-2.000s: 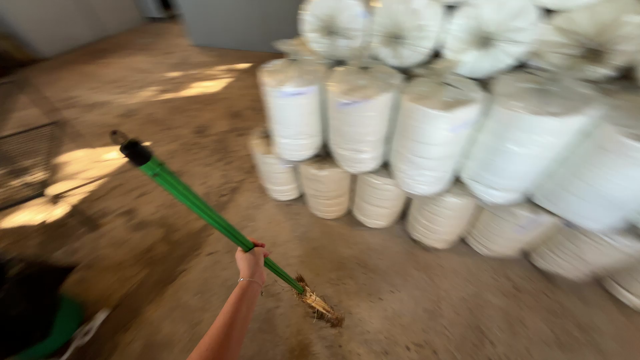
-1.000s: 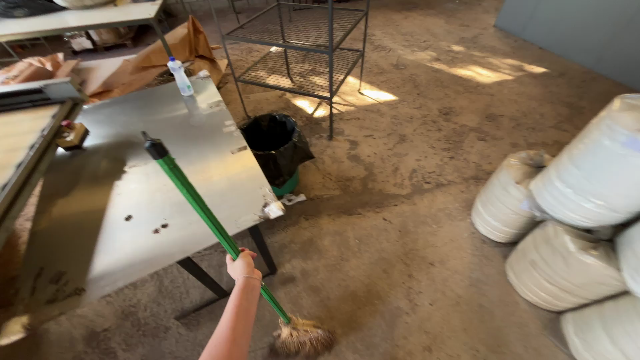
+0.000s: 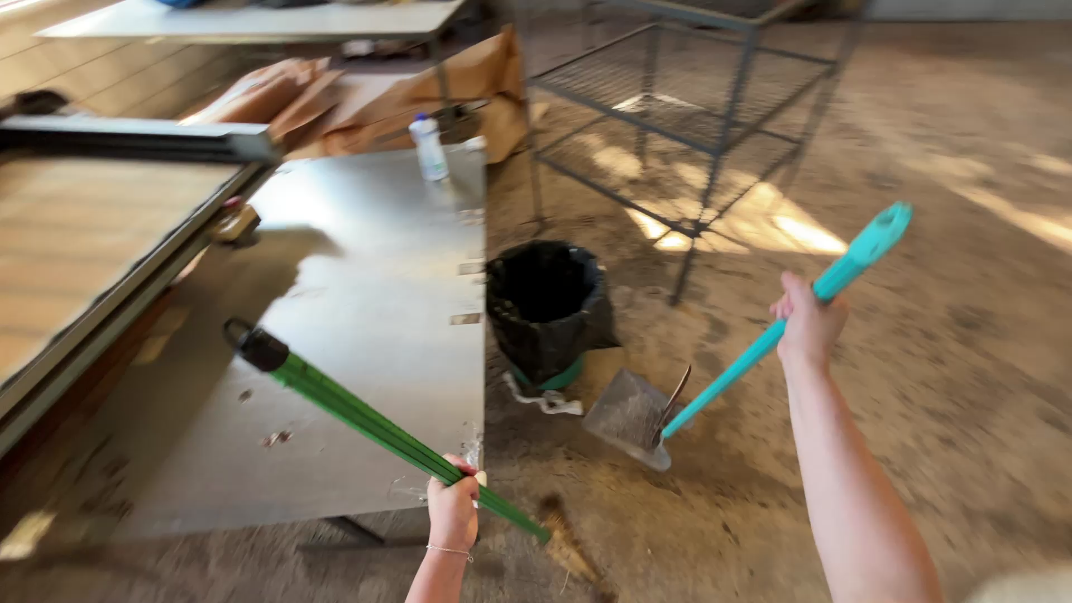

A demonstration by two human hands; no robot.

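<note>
My left hand (image 3: 455, 505) is closed round the green handle of a broom (image 3: 385, 431), low in the middle of the view. The black cap of the handle points up and left over the metal table, and the blurred straw bristles (image 3: 574, 557) are near the floor. My right hand (image 3: 811, 322) grips the turquoise handle of a long-handled dustpan (image 3: 733, 368) near its upper end. The dustpan's metal pan (image 3: 632, 414) is tilted beside a bin (image 3: 548, 310) lined with a black bag; some dark debris seems to lie in it.
The metal-topped table (image 3: 377, 335) fills the left, bearing a white bottle (image 3: 429, 149) and a framed board (image 3: 100, 243). A wire-mesh metal rack (image 3: 712, 134) stands beyond the bin. Brown sheeting (image 3: 494, 109) lies behind the table, near a white table (image 3: 251, 21).
My right hand has come into view holding the turquoise-handled dustpan. My left hand still holds the broom. The view has swung left, and the wrapped white rolls have left it.
</note>
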